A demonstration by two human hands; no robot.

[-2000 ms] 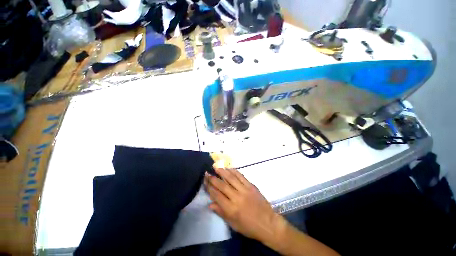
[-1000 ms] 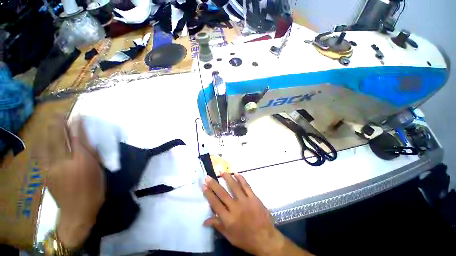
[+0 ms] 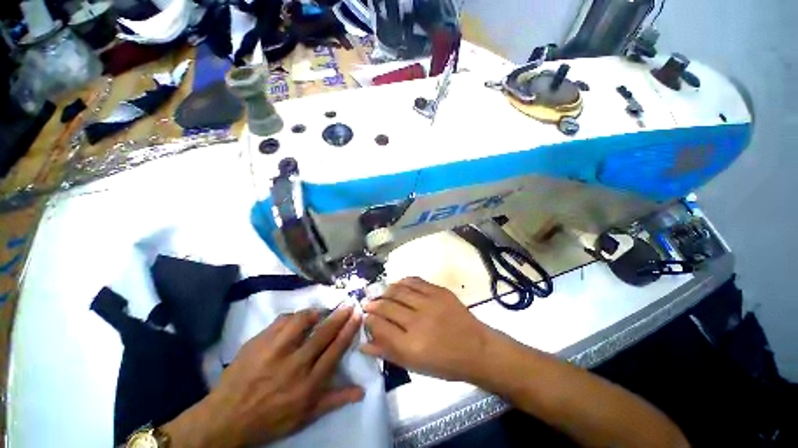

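A white fabric piece (image 3: 366,398) lies on the sewing table, with its upper end at the presser foot (image 3: 357,282). Black fabric pieces (image 3: 162,363) lie on its left part, and a black strip (image 3: 267,283) runs towards the needle area. My left hand (image 3: 284,367) lies on the white fabric, holding it with fingertips just in front of the foot. My right hand (image 3: 420,328) is beside it, fingertips together at the fabric by the foot. The fabric edge under my fingertips is hidden.
The white and blue sewing machine head (image 3: 516,153) stands behind my hands. Black-handled scissors (image 3: 516,271) lie on its bed. A round dark part (image 3: 634,262) and small metal bits lie at the right end. Scraps (image 3: 140,109) and a black round piece (image 3: 208,107) lie on cardboard behind.
My left hand has come from the left side to the needle area. My right hand and the white piece have moved up to the presser foot. The camera view has shifted closer.
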